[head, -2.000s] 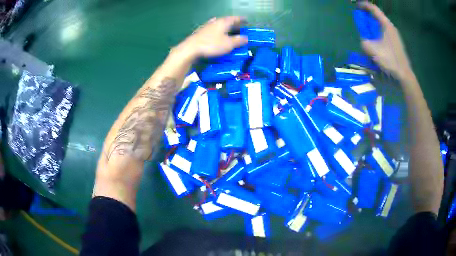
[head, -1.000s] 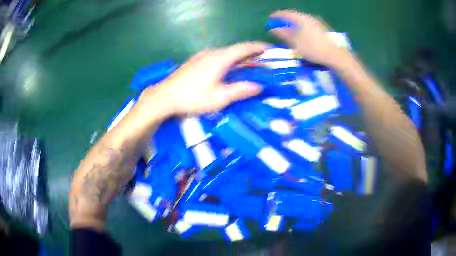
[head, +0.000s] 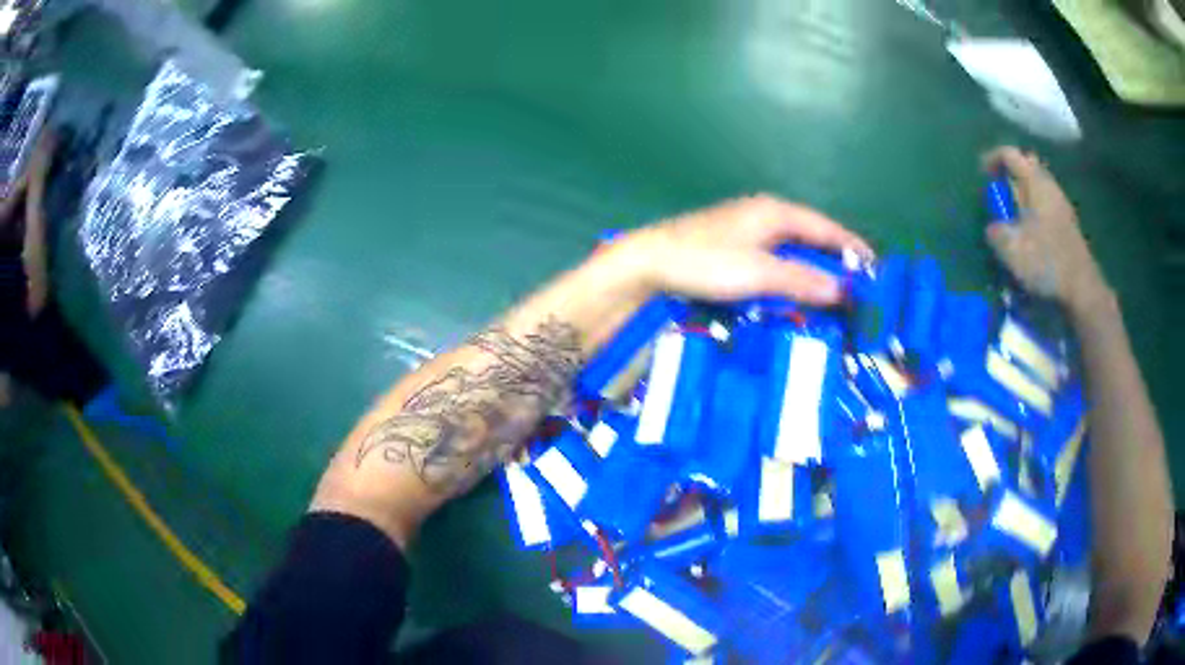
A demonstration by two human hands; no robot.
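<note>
A loose pile of blue battery packs (head: pixel 799 403) with white or cream strips and thin red and black leads lies in front of me. My left hand (head: pixel 741 253) is at the pile's far edge, thumb and fingers apart around a blue pack (head: pixel 812 257); whether it grips the pack is unclear. A small white piece shows near its fingertips. My right hand (head: pixel 1040 240) is beyond the pile's far right edge. A blue battery pack (head: pixel 1001 199) shows between its thumb and fingers, mostly hidden by them. My right forearm covers part of the pile's right side.
The packs lie on a shiny green bench (head: pixel 429 156). A large shiny plastic bag (head: pixel 182 221) lies at left. A white sheet (head: pixel 1020 85) and cream sheets (head: pixel 1131 46) are at the far right. Part of another person's arm (head: pixel 35 227) shows at the left edge.
The view has shifted, so the pile sits further right. My hands, near each other one second ago, are now wide apart. My right hand is further right, still with a blue pack.
</note>
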